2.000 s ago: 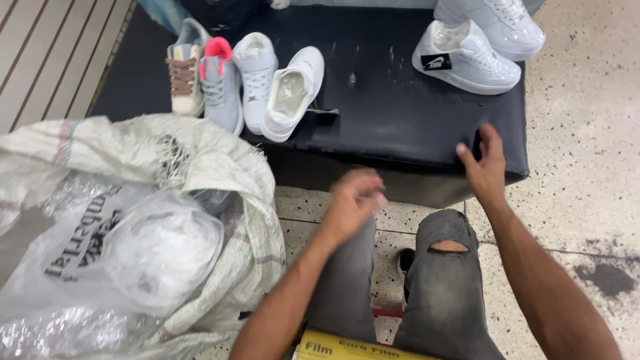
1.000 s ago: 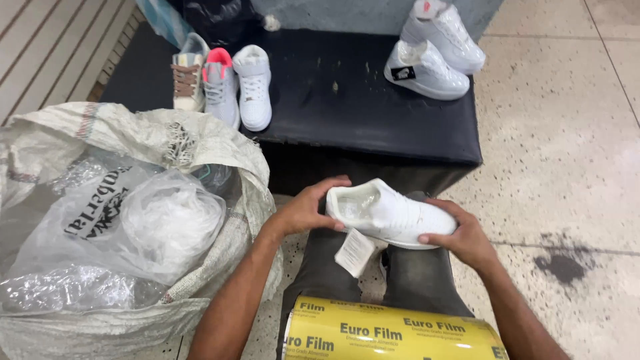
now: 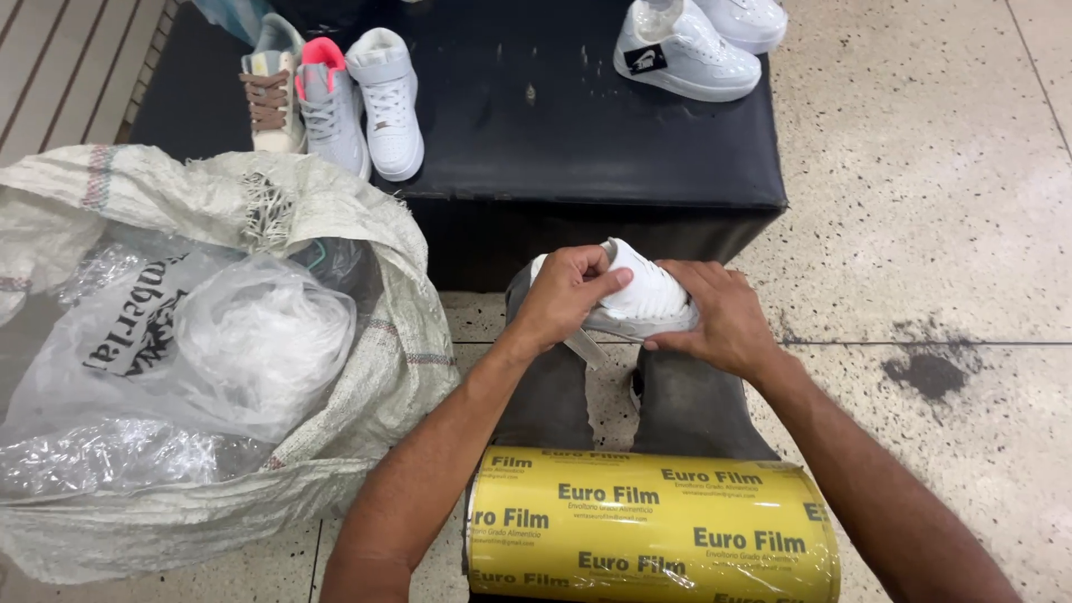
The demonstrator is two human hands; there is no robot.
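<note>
A white lace-up sneaker (image 3: 646, 289) is held over my knees, its toe to the right. My left hand (image 3: 565, 293) grips it at the collar and tongue, fingertips pinched there. Around the toe end is my right hand (image 3: 716, 314), thumb low on the sole. A pale hang tag (image 3: 585, 348) dangles below my left hand. Across my lap lies a yellow printed roll of Euro Film wrap (image 3: 653, 528). The sneaker's heel is mostly hidden by my left hand.
A black padded bench (image 3: 519, 126) carries a white high-top sneaker (image 3: 387, 105), a grey-and-pink sneaker (image 3: 328, 113), a beige sneaker with brown laces (image 3: 272, 96) and a plastic-wrapped white sneaker (image 3: 687, 54). At left stands a woven sack (image 3: 402, 285) with clear plastic bags (image 3: 260, 343).
The low white sneaker stood on the bench two seconds ago; one second ago both hands held it over my lap. Since then my left hand has shifted to its collar and tongue.
</note>
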